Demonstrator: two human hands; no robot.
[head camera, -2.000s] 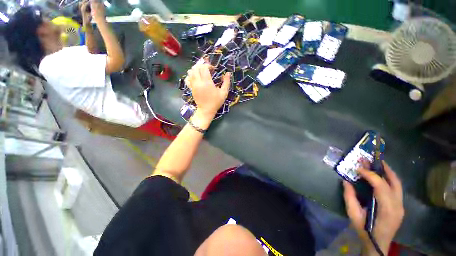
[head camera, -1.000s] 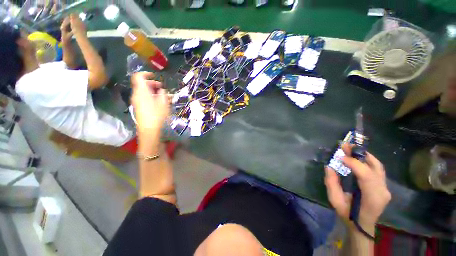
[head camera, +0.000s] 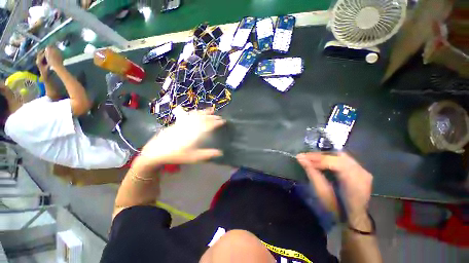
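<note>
A blue-and-white phone mainboard (head camera: 341, 126) lies on the dark mat at the right. A small silvery LCD module (head camera: 312, 136) lies at its left edge. My right hand (head camera: 342, 177) is just below them, its fingers bent around the dark soldering iron, which is mostly hidden. A thin pale line, perhaps solder wire (head camera: 265, 150), runs left from its fingertips. My left hand (head camera: 180, 138) is blurred, thumb and fingers apart, at the near edge of the pile of LCD modules (head camera: 193, 72); nothing clear shows in it.
Waiting mainboards (head camera: 280, 67) lie right of the pile. A cream fan (head camera: 366, 19) stands at the back. A round container (head camera: 446, 126) is at the right. An orange-and-red bottle (head camera: 118, 64) lies left of the pile. A person in white sits at the left. A green conveyor (head camera: 205, 13) runs behind.
My left hand has moved right and nearer from the pile's left side. The mainboard, earlier under my right hand's fingers, now shows on the mat beyond them. The view has shifted.
</note>
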